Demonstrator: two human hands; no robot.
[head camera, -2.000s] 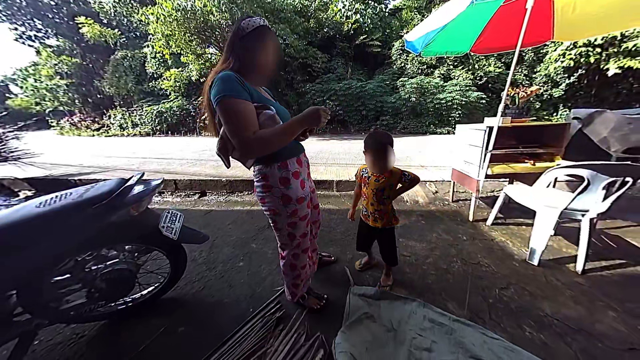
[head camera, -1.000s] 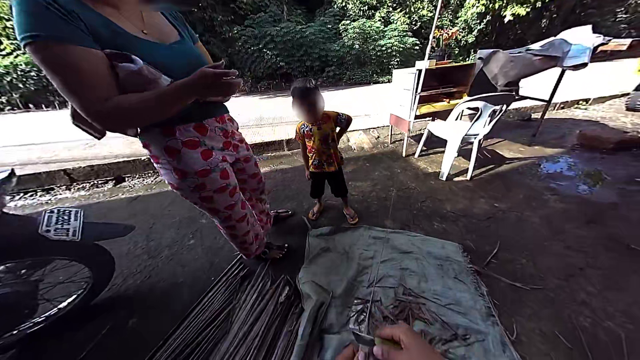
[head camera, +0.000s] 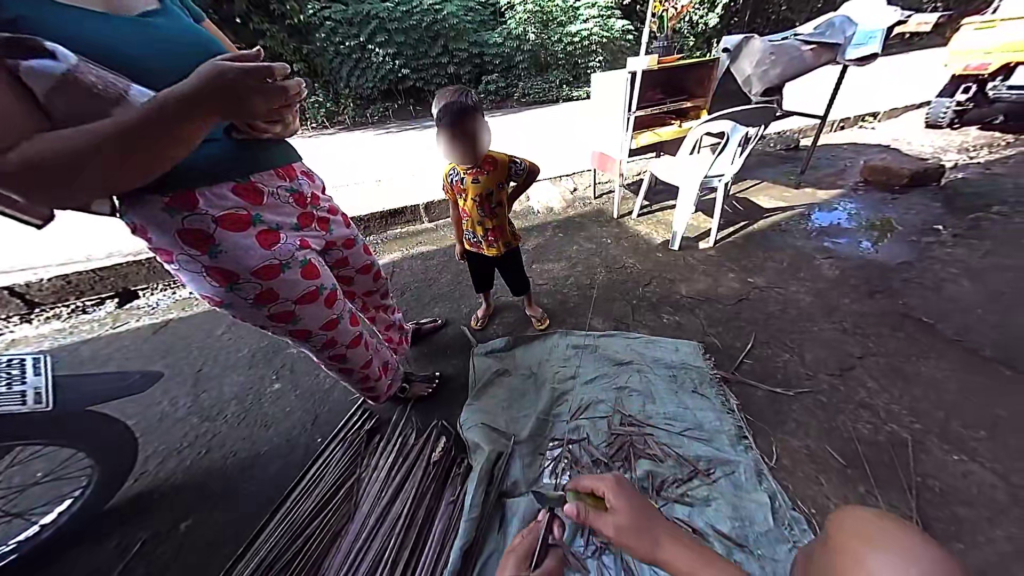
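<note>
My right hand (head camera: 612, 508) is closed on the greenish handle of a small knife (head camera: 550, 498), its blade pointing left. Just below the blade, my left hand (head camera: 528, 548) grips a thin dark strip, likely palm leaf, that meets the blade near my fingers. Both hands are over a worn grey-green cloth sheet (head camera: 664, 372) spread on the ground. Short brown leaf scraps (head camera: 640, 448) lie scattered on that sheet. Left of it rests a bundle of long, dry palm fronds or leaf strips (head camera: 384, 488). My bare knee shows at the lower right.
A person in patterned trousers (head camera: 280, 256) stands at the left, close to the fronds. Another small person (head camera: 488, 208) stands beyond the sheet. A motorcycle wheel (head camera: 56, 480) is at the left edge. Farther back are a white plastic chair (head camera: 700, 176), a shelf cabinet (head camera: 668, 104) and a rock (head camera: 902, 170).
The view has tilted down a lot. Both my hands and the knife, out of sight two seconds ago, came into view at the bottom and now show more fully over the sheet.
</note>
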